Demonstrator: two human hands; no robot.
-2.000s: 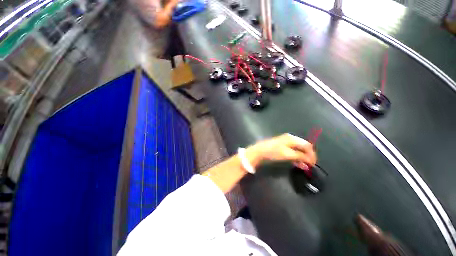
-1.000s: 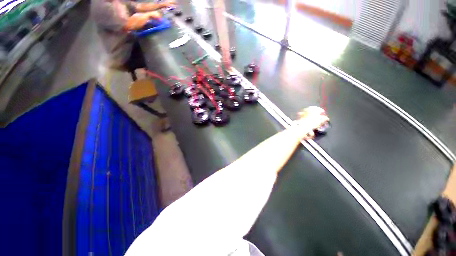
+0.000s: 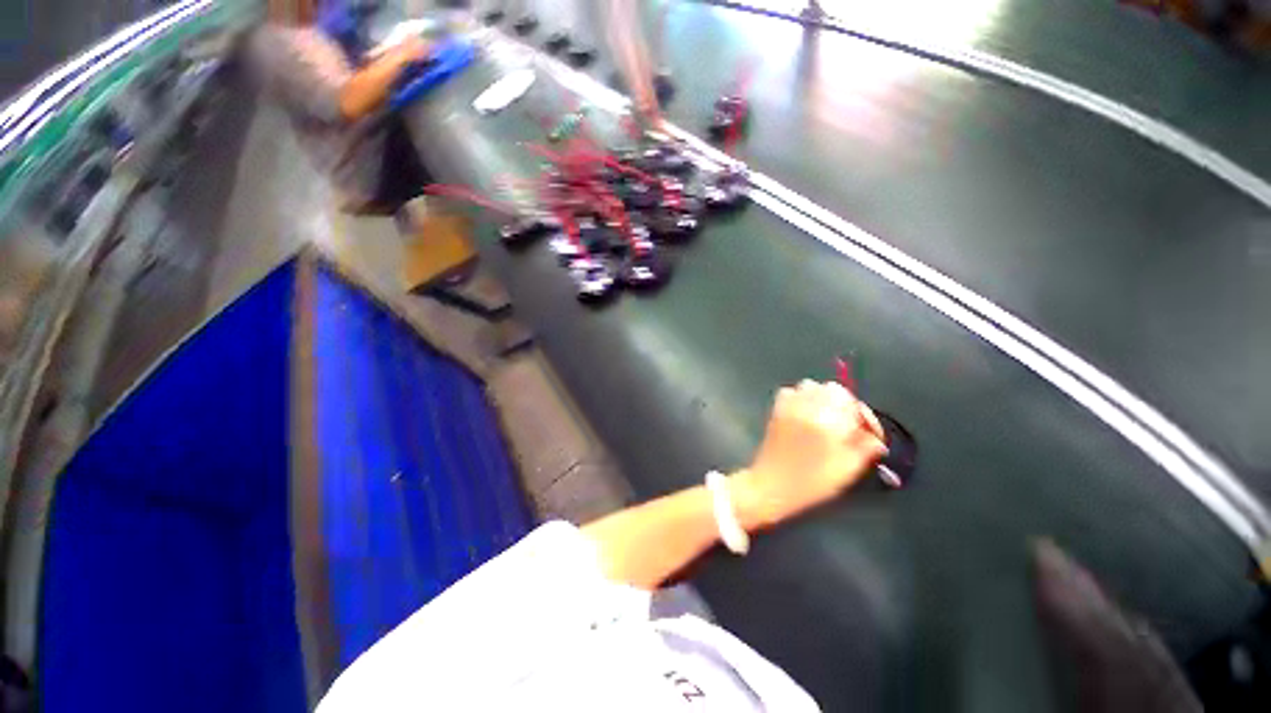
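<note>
My left hand [image 3: 822, 443], with a white band at the wrist, is closed around the red wires of a round black wired unit [image 3: 899, 449]. The unit is low over or on the green bench, partly hidden by my fingers. A blurred brownish tapering nozzle of the heat gun [image 3: 1080, 599] shows at the lower right, pointing towards the unit. My right hand is not in the picture. Several grouped units [image 3: 613, 209] with tangled red wires lie farther up the bench.
A large blue bin [image 3: 404, 474] stands left of the green bench [image 3: 781, 320]. White strips [image 3: 976, 309] run along the bench. A person's arm [image 3: 374, 84] is by a blue tray [image 3: 435, 73] at the far end. A wooden stool [image 3: 435, 254] stands between.
My left hand has come back from beyond the white strips to the near side, with the unit. The heat gun nozzle is again in view at the lower right. The view has shifted.
</note>
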